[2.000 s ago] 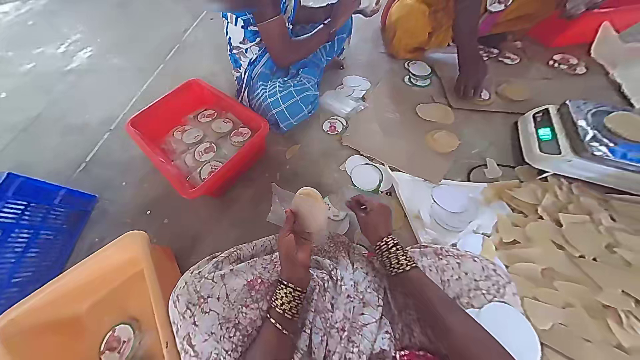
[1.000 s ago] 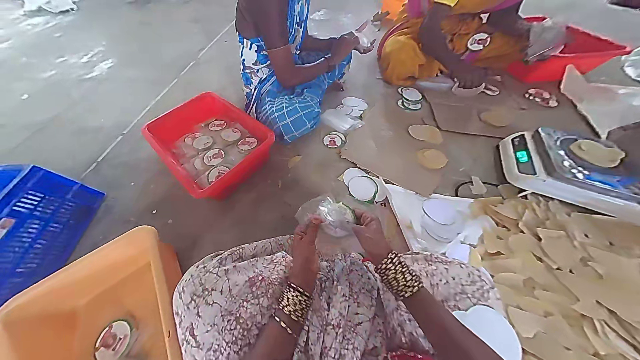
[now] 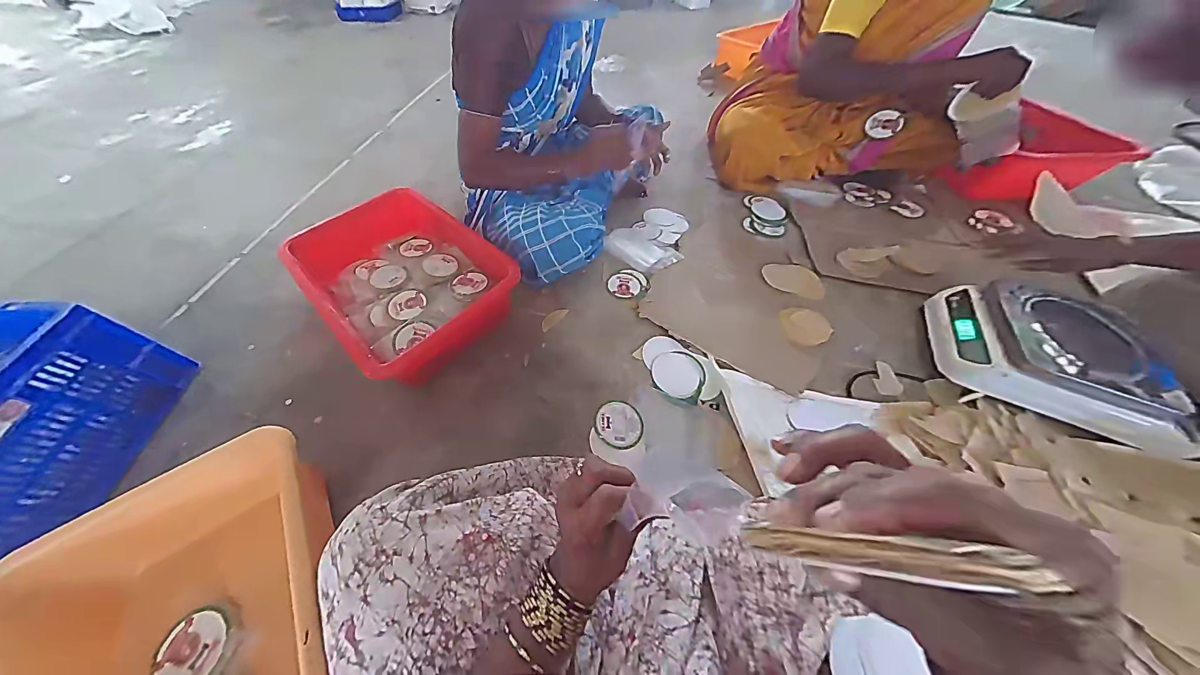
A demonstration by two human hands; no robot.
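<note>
My left hand (image 3: 592, 525), with a patterned bangle at the wrist, pinches the edge of a clear plastic bag (image 3: 689, 497) above my lap. In my right hand (image 3: 891, 506) is a stack of thin tan discs (image 3: 909, 553), seen edge-on, with a white layer underneath. The stack's left end is close to the bag; whether it touches the bag cannot be told. Just beyond my left hand lies a round printed label (image 3: 619, 425). White discs (image 3: 677, 373) lie on the floor farther forward. A pile of tan sheets (image 3: 1125, 525) spreads at the right, partly behind my right hand.
A red tub (image 3: 300, 258) of packed discs stands at front left. An orange tub (image 3: 169, 497) and a blue crate (image 3: 84, 403) are at the left. A digital scale (image 3: 956, 352) stands at the right. Two people sit ahead, near another red tub (image 3: 1078, 159); another arm reaches in at the right.
The stack of tan discs is now in my right hand, which has moved right and looks raised. The tan disc on the scale is gone. The view has shifted.
</note>
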